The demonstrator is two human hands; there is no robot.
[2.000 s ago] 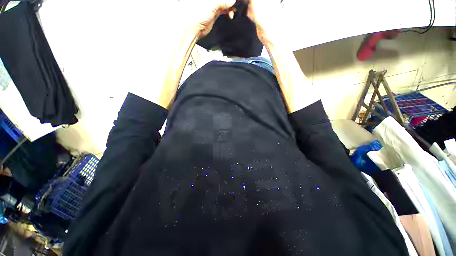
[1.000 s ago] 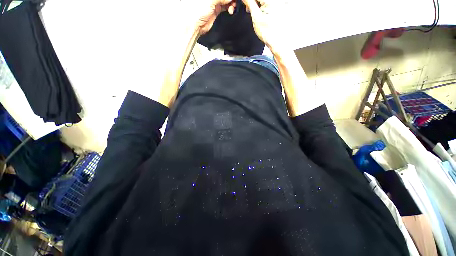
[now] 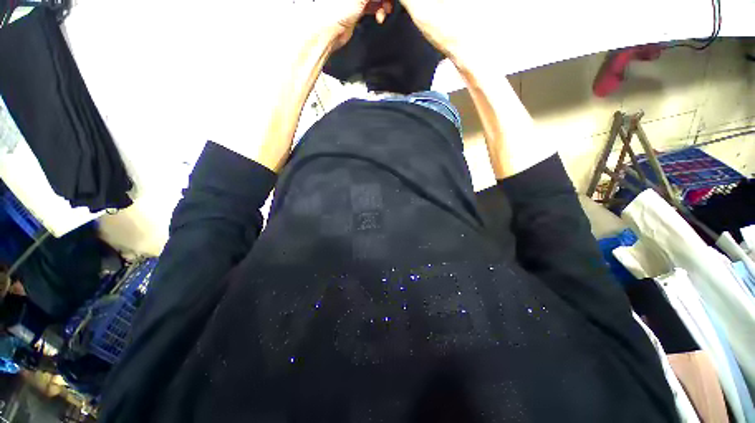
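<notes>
A black garment (image 3: 385,54) lies at the table's near edge, in front of my waist, and its far part is cut off by the top edge. My left hand (image 3: 363,15) is at the garment's upper left, partly cut off by the top edge, with curled fingers gripping the cloth. My right hand (image 3: 416,11) is mostly beyond the top edge; its wrist lies along the garment's right side and its fingers are hidden.
A long pile of black garments (image 3: 58,107) hangs over the table (image 3: 190,74) at the left. Blue crates (image 3: 124,318) stand lower left. At the right are a red object (image 3: 611,74) with a cable, a wooden stand (image 3: 617,157), another crate (image 3: 695,172) and pale garments (image 3: 679,240).
My right hand has moved up and mostly out of the picture, and its forearm and elbow have swung outward to the right. My left hand has moved slightly up.
</notes>
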